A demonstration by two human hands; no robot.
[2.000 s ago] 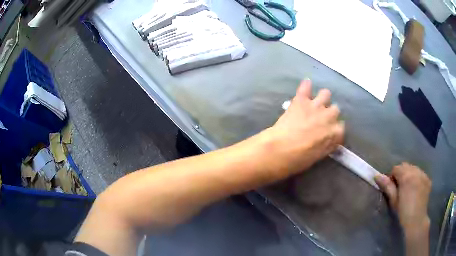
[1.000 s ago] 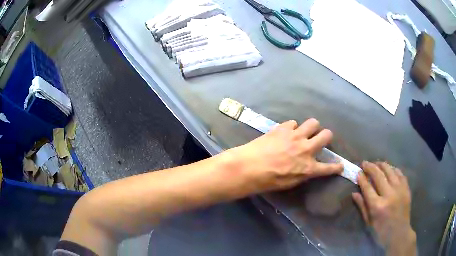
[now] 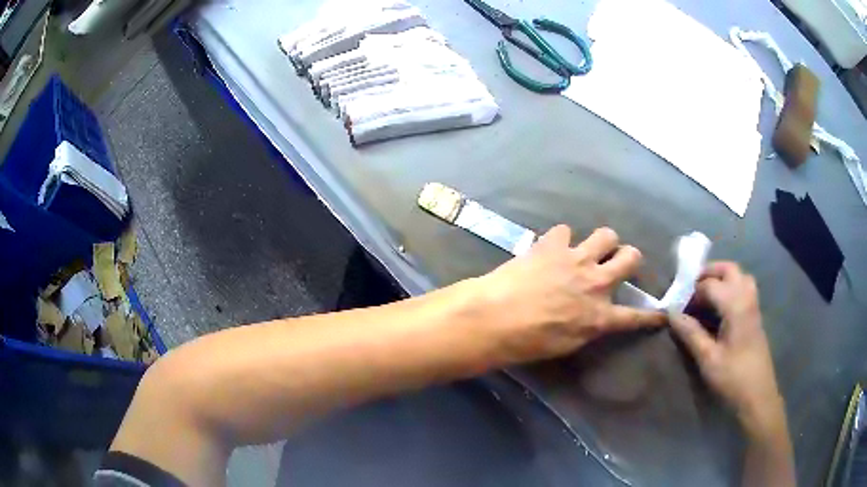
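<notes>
The pressing template (image 3: pixel 494 228), a thin grey-silver strip with a yellowish wrapped end, lies slantwise on the grey cloth. My left hand (image 3: pixel 570 297) holds it down, its fingers covering the middle and its thumb reaching toward the right end. A narrow white piece (image 3: pixel 686 271) lies at that right end and curls up off the table. My right hand (image 3: pixel 727 319) holds this white piece near its base between thumb and fingers. The template's far tip is hidden by the white piece and my hands.
Folded white strips (image 3: pixel 409 81) are stacked at the upper left. Green-handled scissors (image 3: pixel 542 57) touch a large white sheet (image 3: pixel 680 100). A brown block (image 3: pixel 797 114) lies across white cloth strips (image 3: pixel 841 152). A dark cloth piece (image 3: pixel 808 243) lies right. Blue bins (image 3: pixel 71 366) stand on the floor.
The white piece, flat along the template one second ago, now has its end lifted and curled upward. My right hand has moved slightly up and closed on it. My left hand stays on the template.
</notes>
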